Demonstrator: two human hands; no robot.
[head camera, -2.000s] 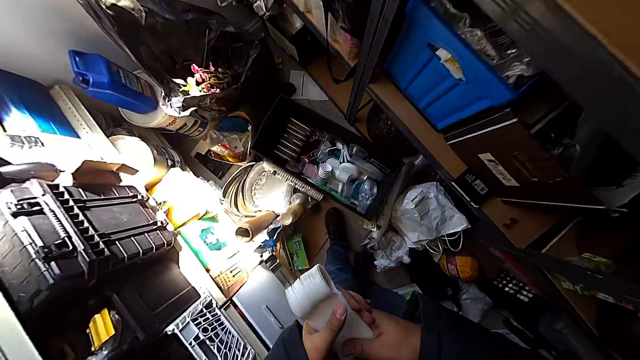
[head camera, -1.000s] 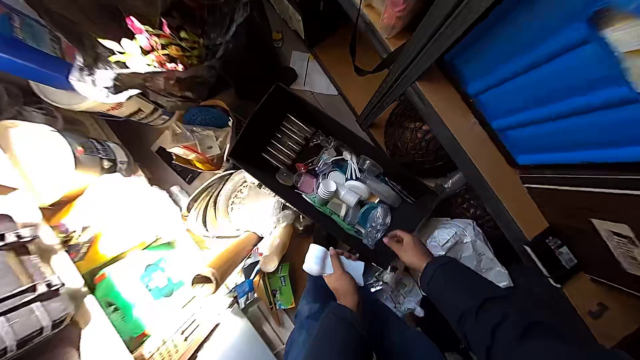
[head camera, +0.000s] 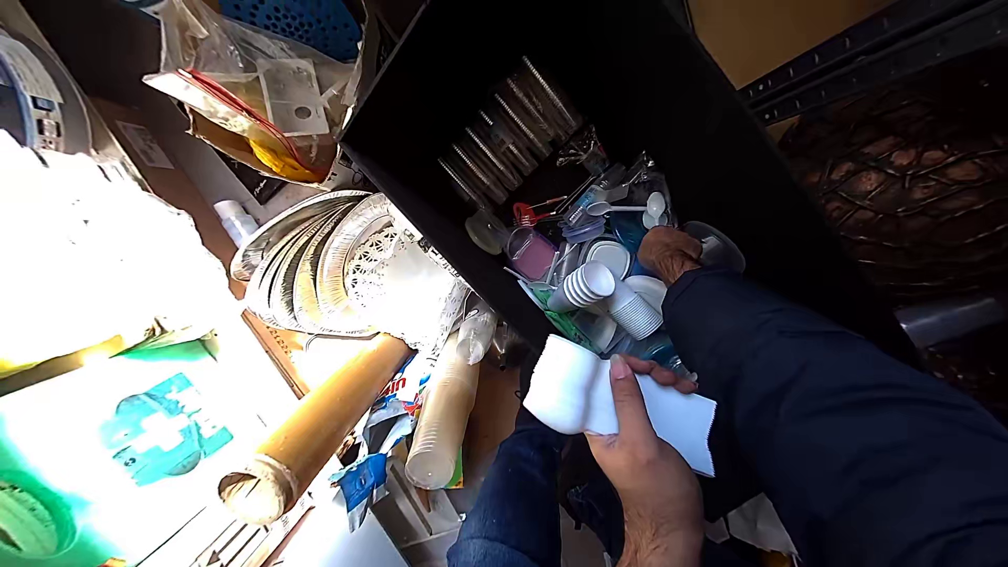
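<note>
My left hand (head camera: 646, 441) grips a roll of white paper or thin foam sheet (head camera: 563, 386), its loose end hanging to the right past my thumb. My right hand (head camera: 669, 250) reaches down into a deep black box (head camera: 780, 236), among plastic ware; its fingertips are hidden. Around it lie white plastic spoons (head camera: 622, 208), a stack of white cups (head camera: 583, 285), a second white stack (head camera: 634, 311), round lids (head camera: 609, 257) and a pink-filled clear container (head camera: 531, 250). A row of thin clear packs with ridged edges (head camera: 512, 130) stands at the box's far end.
Left of the box lie foil trays with a paper doily (head camera: 370, 268), a cardboard tube (head camera: 315, 433), a stack of clear plastic cups (head camera: 445, 425) and a green-and-white box (head camera: 134, 441). A plastic bag (head camera: 260, 87) sits beyond. A metal shelf frame (head camera: 850, 63) borders the right.
My right hand has moved from beside the box's near edge down into its contents. Two seconds ago both hands were together at the white roll. The view has moved closer to the box.
</note>
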